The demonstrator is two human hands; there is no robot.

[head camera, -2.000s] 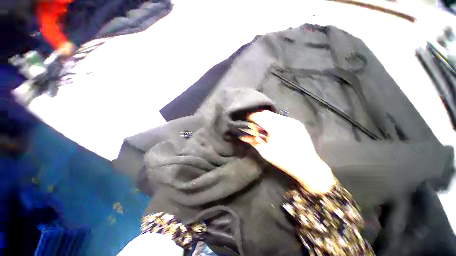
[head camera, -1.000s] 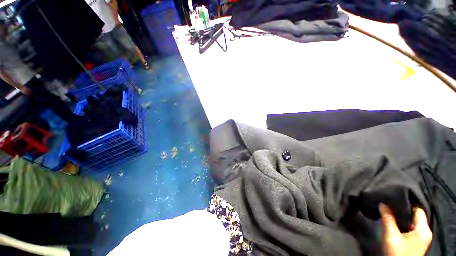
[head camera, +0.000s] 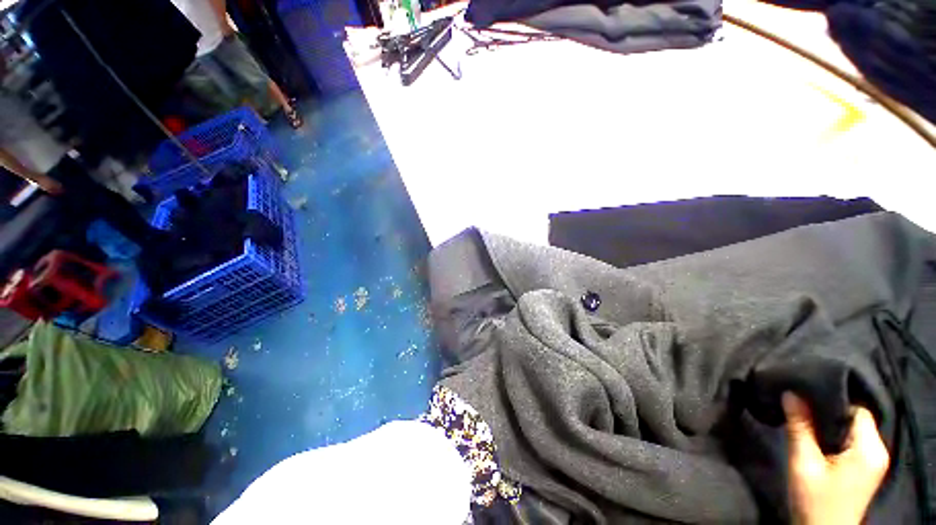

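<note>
A dark grey coat (head camera: 657,385) lies bunched on the near part of the white table (head camera: 616,123), with a dark round button (head camera: 590,300) showing. My right hand (head camera: 836,461) is at the lower right, cut off by the bottom edge. Its thumb and fingers grip a dark fold of the cloth. My left hand is not visible; a patterned sleeve edge (head camera: 467,441) runs to the coat's near left side. Whether I hold a tool cannot be seen.
Black hangers (head camera: 426,51) lie at the table's far corner beside folded dark garments (head camera: 636,23). A long brown rod (head camera: 821,67) lies at the right. Left, on the blue floor, are blue crates (head camera: 231,292), a green sack (head camera: 118,385) and a person's legs (head camera: 241,72).
The view has swung left, bringing the floor and crates in. My right hand, earlier on the bunched cloth near mid-view, now shows at lower right, still on it. Over the last second it barely moves.
</note>
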